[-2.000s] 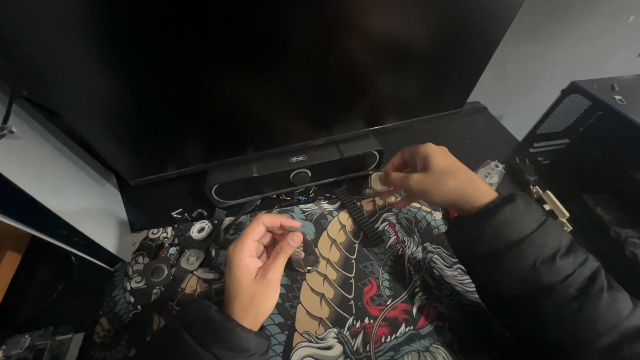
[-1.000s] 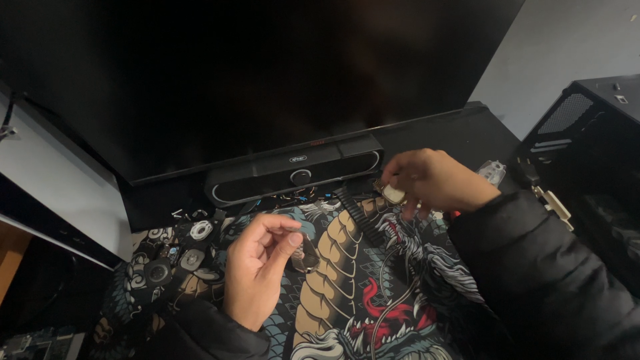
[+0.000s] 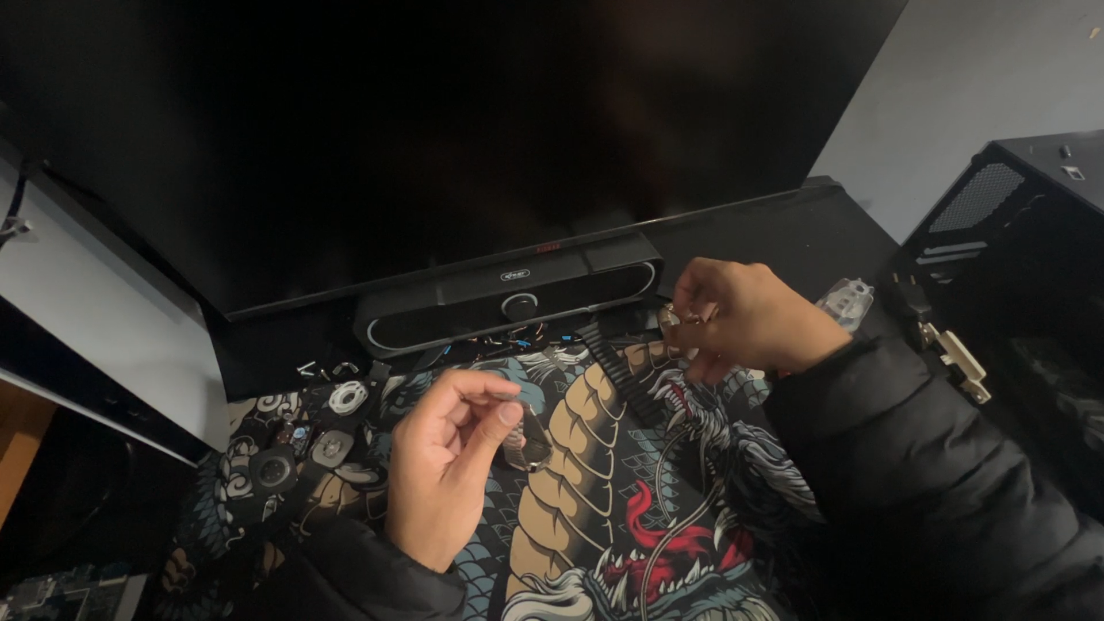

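Observation:
My left hand point(image 3: 453, 457) is at the centre, above the dragon-print desk mat point(image 3: 569, 483), with thumb and forefinger pinched on the end of a metal-link watch bracelet point(image 3: 528, 448) that hangs in a loop. My right hand point(image 3: 746, 315) is by the right end of the black soundbar point(image 3: 517, 302), blurred, fingers curled. A small shiny metal thing point(image 3: 667, 317) shows at its fingertips; whether the hand grips it cannot be told. Just left of and below this hand, a black ribbed strip point(image 3: 617, 371) lies on the mat.
A large dark monitor point(image 3: 517, 129) stands behind the soundbar. Left on the mat are a white ring-shaped part point(image 3: 348, 398), a round black part point(image 3: 272, 469) and a grey square part point(image 3: 332, 448). Rightward are a clear plastic piece point(image 3: 847, 302), a cream connector point(image 3: 959, 358) and an open black computer case point(image 3: 1026, 224).
The pale rounded thing seen in my right fingers earlier no longer shows clearly there. My right hand has shifted slightly and its fingers have changed pose. My left hand has stayed in place with the bracelet.

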